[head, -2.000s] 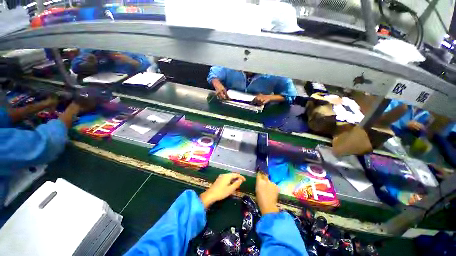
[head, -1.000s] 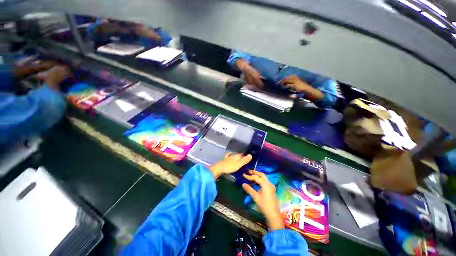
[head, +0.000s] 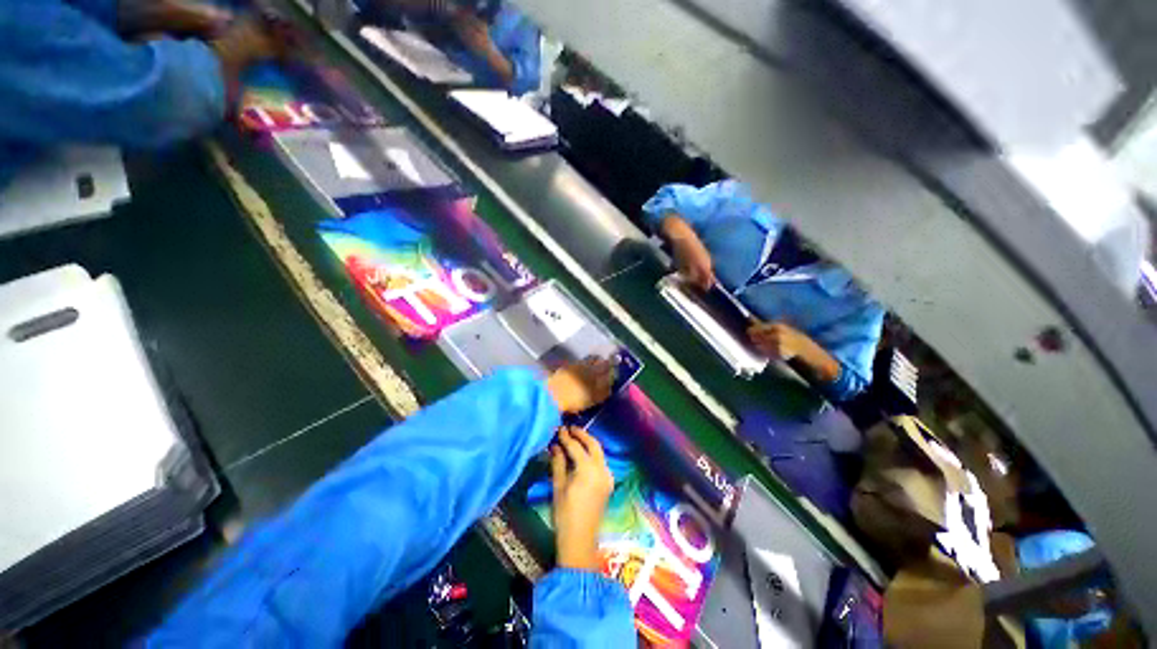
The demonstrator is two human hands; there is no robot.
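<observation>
My left hand (head: 584, 383) reaches over the dark end compartment (head: 622, 368) of an open box on the conveyor; its fingers are partly hidden. My right hand (head: 581, 488) is at the near end of that dark strip, with fingertips bent together; whether it holds anything is unclear. The grey box half (head: 489, 342) lies beside the strip, with a white card (head: 555, 313) on it. A printed box half (head: 666, 552) with rainbow swirl and large letters lies partly behind my right hand. Small black bagged accessories (head: 447, 596) lie on the bench at the bottom.
White slotted sheets (head: 83, 418) are stacked at left. A neighbour's blue sleeve (head: 114, 89) reaches in at upper left. Across the belt a worker handles a white flat stack (head: 711, 323). A brown carton (head: 933, 602) stands at lower right. The grey overhead shelf (head: 812, 140) crosses the upper right.
The view has tilted and turned. My left hand has moved from the box's near part farther along the dark strip. My right hand's fingers, spread a second ago, are now closer together by the strip's near end.
</observation>
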